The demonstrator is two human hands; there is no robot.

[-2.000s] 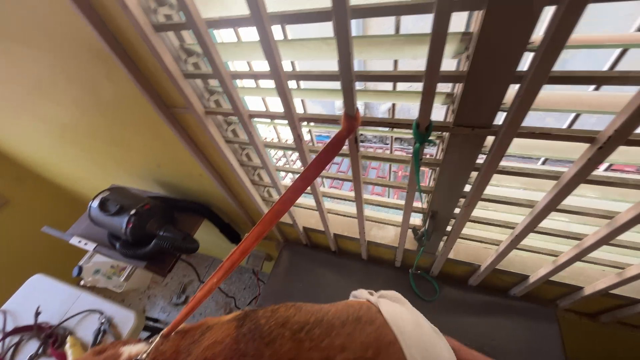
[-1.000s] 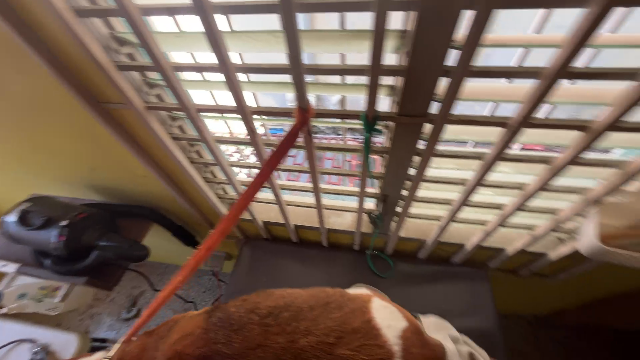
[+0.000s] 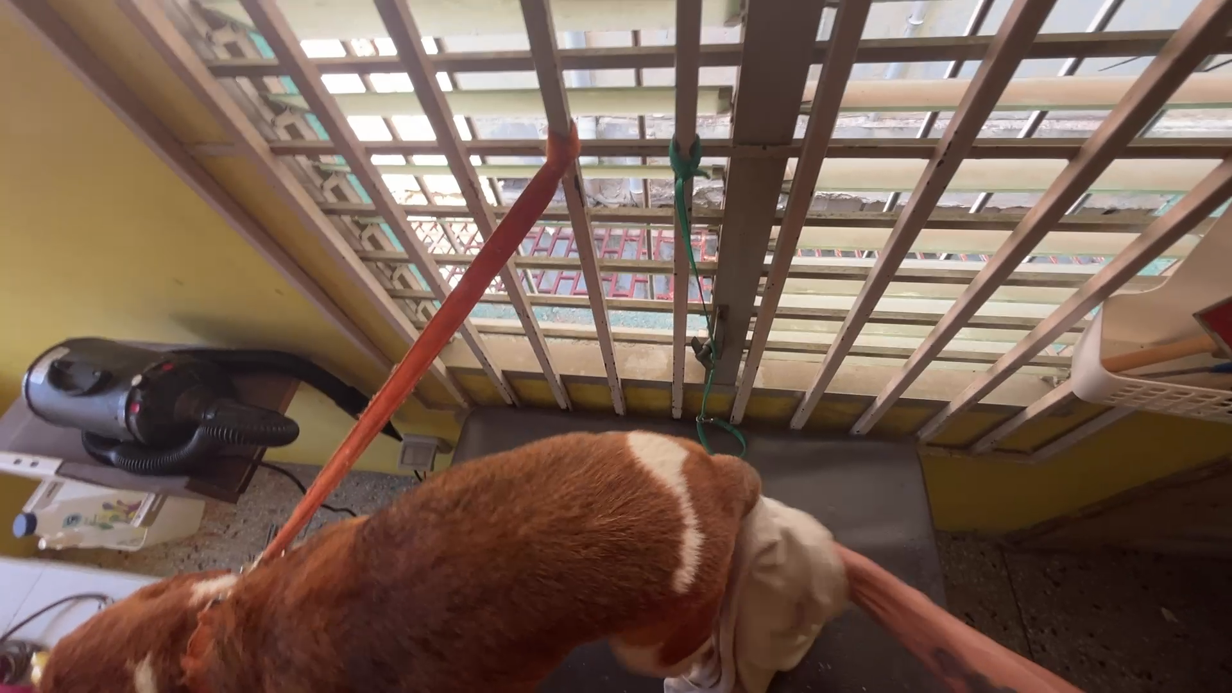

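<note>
A brown-and-white short-haired dog (image 3: 500, 520) stands on a dark padded table (image 3: 866, 481), its head at the lower left. From its neck an orange strap leash (image 3: 423, 356) runs taut up to a bar of the window grille (image 3: 592, 279). My right forearm (image 3: 924, 616) reaches in from the lower right. A beige cloth (image 3: 784, 577) lies against the dog's hindquarters and covers my right hand, so its fingers are hidden. My left hand is out of view.
A black pet blower (image 3: 125, 395) with a ribbed hose sits on a shelf at left, above a plastic container (image 3: 106, 515). A green cord (image 3: 685, 212) hangs from the grille. A white plastic basket (image 3: 1145, 356) holding tools hangs at right.
More of the dog, the cloth and my right forearm shows now, partly because the view has shifted. The leash stays tied to the grille.
</note>
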